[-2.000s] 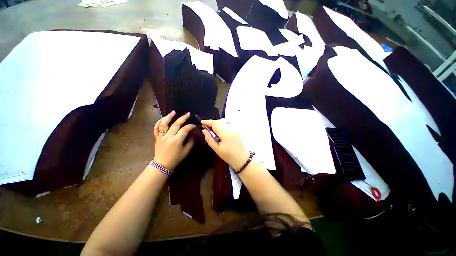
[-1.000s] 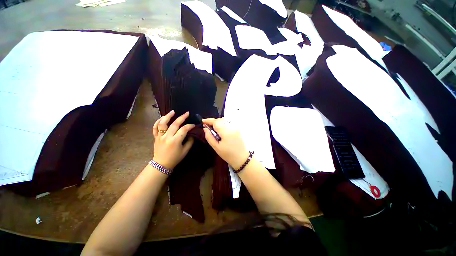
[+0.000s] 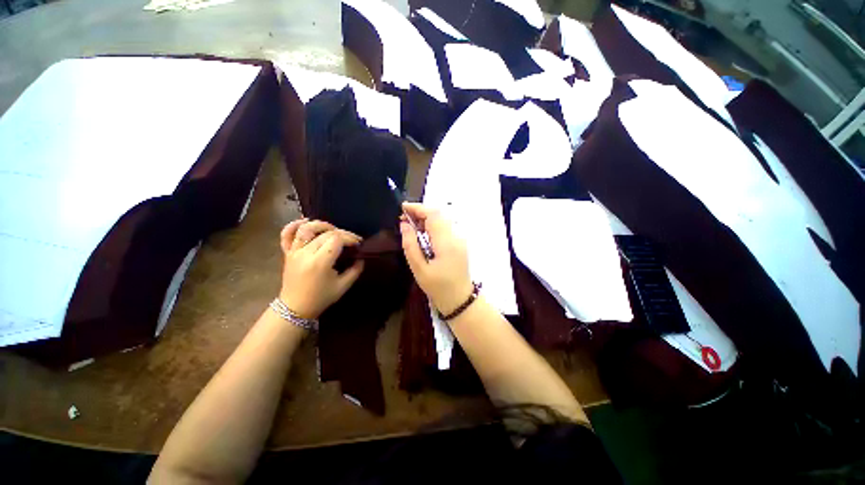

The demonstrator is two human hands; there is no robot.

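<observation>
A stack of black cut pieces [image 3: 351,175] lies in the centre over a narrow maroon stack [image 3: 351,365]. My left hand [image 3: 318,268] is at the near end of the black stack, its fingers closed on the edge of a dark maroon ply. My right hand [image 3: 438,251] holds a slim pen [image 3: 417,232] just right of the stack, its tip pointing up and away. The ply's edge between my hands is partly hidden by my left fingers.
A large paper-topped bundle [image 3: 123,142] stands at left. Right of my hands are a curved white-topped piece [image 3: 465,180], a small panel [image 3: 569,256], a dark phone [image 3: 653,284] with a red ring [image 3: 709,358], and a long bundle [image 3: 721,189]. A white scrap [image 3: 73,412] lies near the left edge.
My right hand has moved slightly right and up with the pen, away from my left hand. My left hand has shifted a little left and down, and its fingers have curled in.
</observation>
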